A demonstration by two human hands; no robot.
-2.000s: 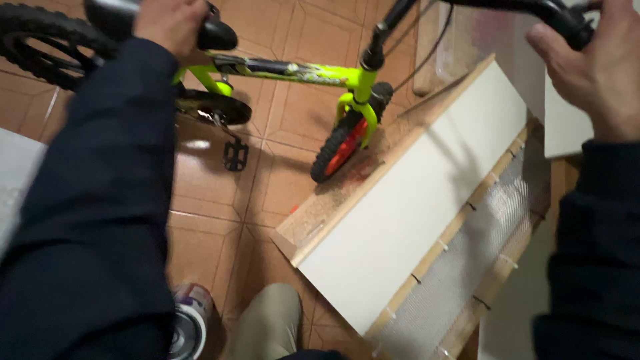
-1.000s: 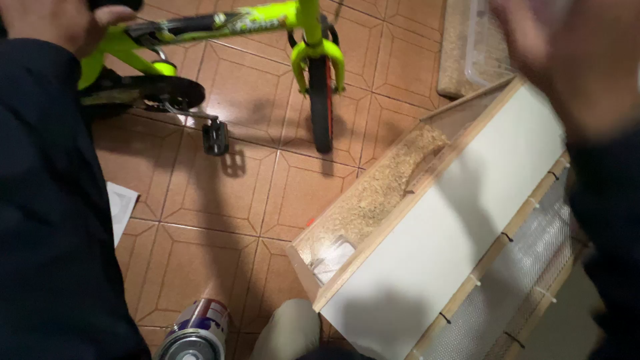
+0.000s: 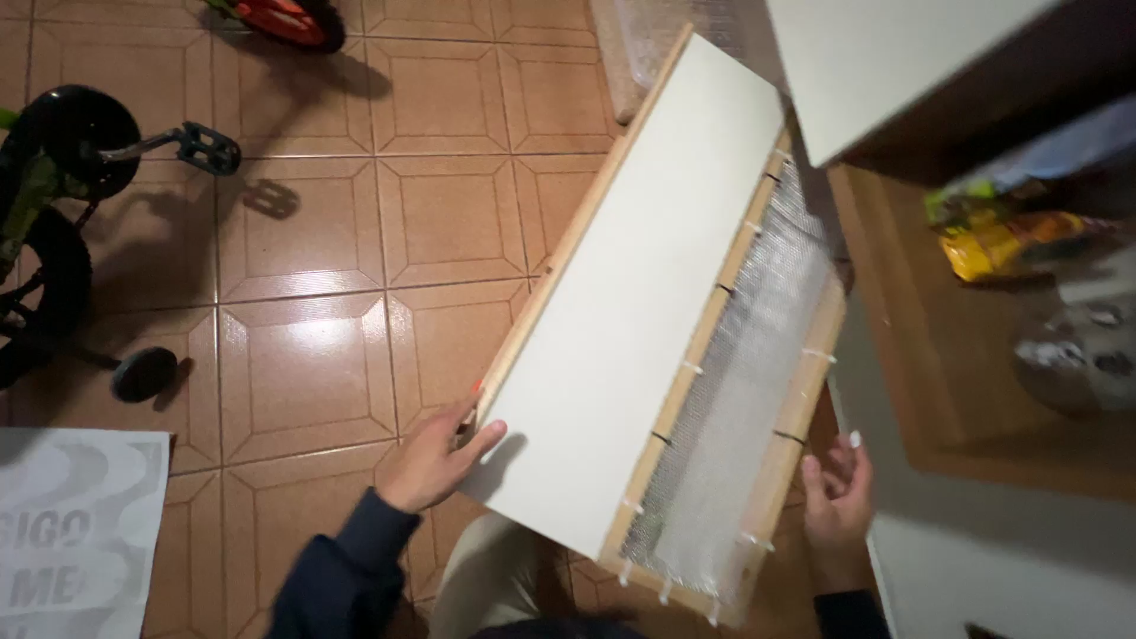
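A long box with a white panel (image 3: 621, 266) and wooden edges stands tilted before me. Along its right side runs a wood-framed wire mesh (image 3: 737, 399), fastened with black and white ties. My left hand (image 3: 439, 461) grips the box's lower left edge, thumb over the white panel and fingers out of sight behind the wood. My right hand (image 3: 839, 488) is beside the lower right wooden rail of the mesh frame, fingers bent and apart; I see nothing held in it, and whether it touches the rail is unclear.
At the left are a child's bicycle's pedal (image 3: 209, 149), its stabiliser wheel (image 3: 145, 374) and, higher up, its red-rimmed front wheel (image 3: 288, 19). A printed sheet (image 3: 80, 532) lies on the tiled floor (image 3: 302, 355). A wooden drawer (image 3: 914, 382) with a yellow packet (image 3: 1003, 248) is at the right.
My left hand has left the bicycle and now grips the box. My right hand has come down beside the mesh frame. The box has turned, hiding the shavings inside. The view has shifted.
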